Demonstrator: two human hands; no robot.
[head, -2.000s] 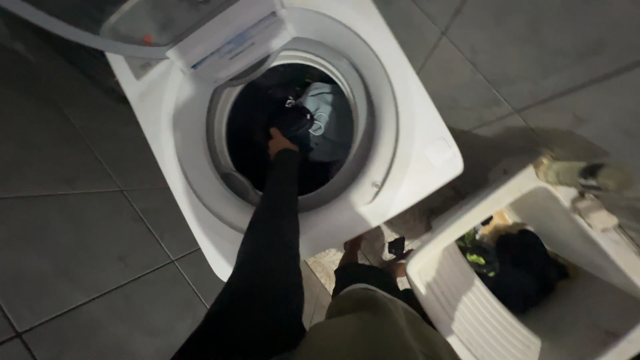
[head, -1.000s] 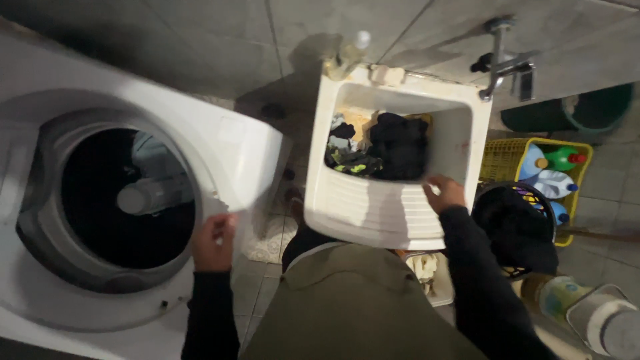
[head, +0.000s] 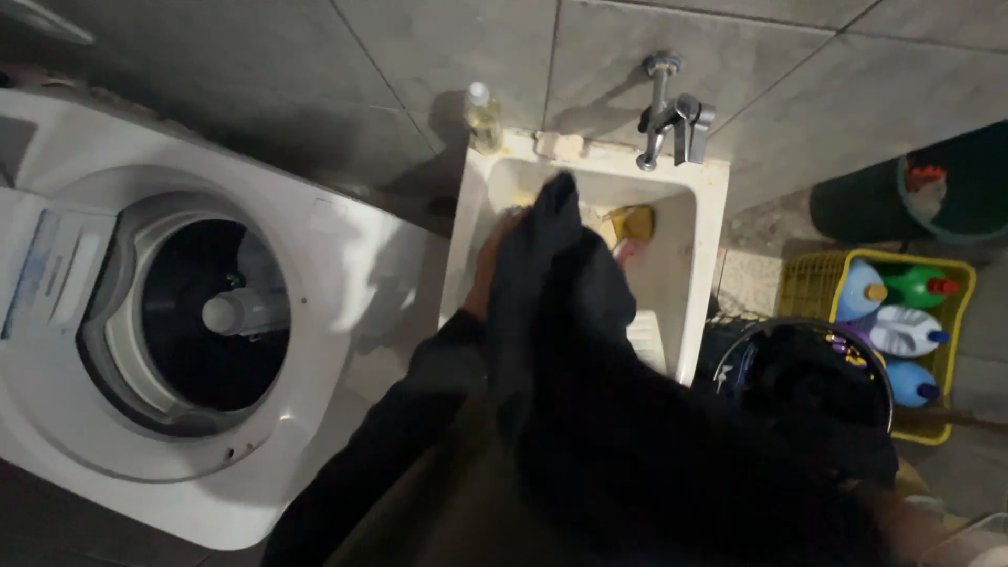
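A dark garment [head: 563, 291] hangs raised over the white laundry sink [head: 709, 276], blurred and hiding much of the basin. My left hand [head: 492, 260] grips its left side, fingers partly behind the cloth. At the lower right, a blurred patch that looks like my right hand [head: 890, 512] lies by dark fabric; its fingers cannot be made out. Inside the basin are a yellow object [head: 632, 224] and a small pinkish thing [head: 626, 252]. To the left, the open top-load washing machine [head: 339, 291] holds dark laundry around its agitator [head: 236, 313].
A metal tap [head: 669, 118] juts from the tiled wall. A bottle [head: 483, 118] stands on the sink's back left corner. Right of the sink are a yellow crate [head: 965, 315] of plastic bottles, a round container [head: 888, 378] with dark fabric and a dark green bucket [head: 858, 201].
My left hand has moved from beside the washer to the sink and taken hold of the dark garment. Dark cloth that lay in the basin is now lifted. The view has swung from washer to sink.
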